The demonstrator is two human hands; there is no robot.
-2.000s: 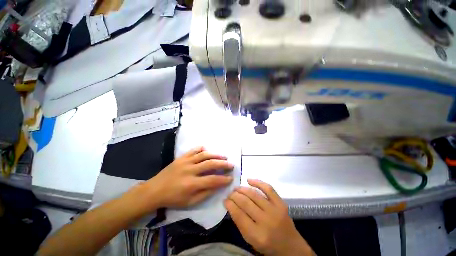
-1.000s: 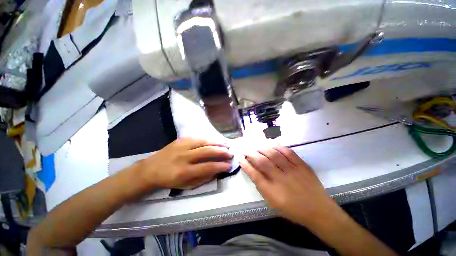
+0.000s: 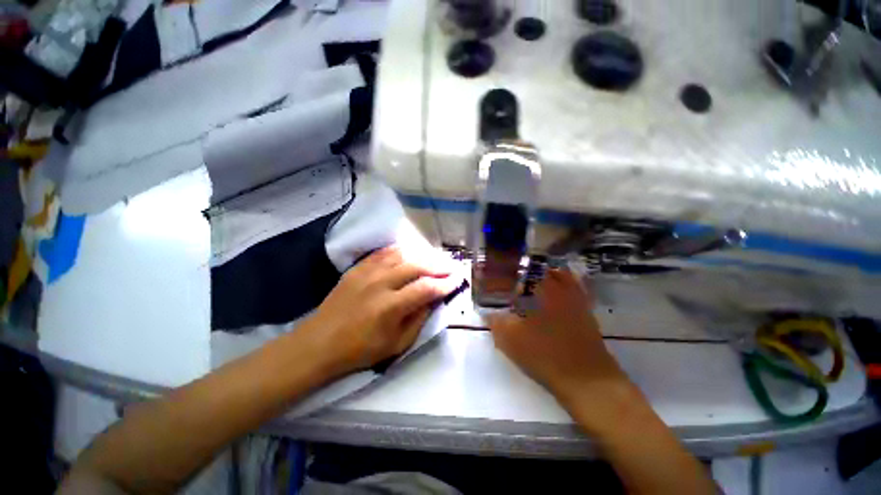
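Observation:
The pale grey and black garment panel [image 3: 274, 266] lies on the white table left of the needle area, its right edge near the lit machine head. A short pale strip with a stitched outline [image 3: 282, 208] crosses it. My left hand [image 3: 384, 300] lies on the panel's right part, fingertips holding down its edge beside the needle area. My right hand [image 3: 549, 324] is just right of the needle area, its fingers partly hidden behind the machine's metal lever; I cannot tell whether it holds anything. The presser foot and needle are mostly hidden.
The white sewing machine head [image 3: 618, 126] with a blue stripe fills the upper right. Scissors with yellow and green handles [image 3: 790, 372] lie on the table at the right. More pale and black cut pieces [image 3: 145, 145] lie at the upper left. The table's front edge [image 3: 541, 435] runs below.
My right hand has moved up beside the needle area and its fingers have gone behind the lever. My left hand stays on the fabric, whose edge has turned near the needle. The view has shifted.

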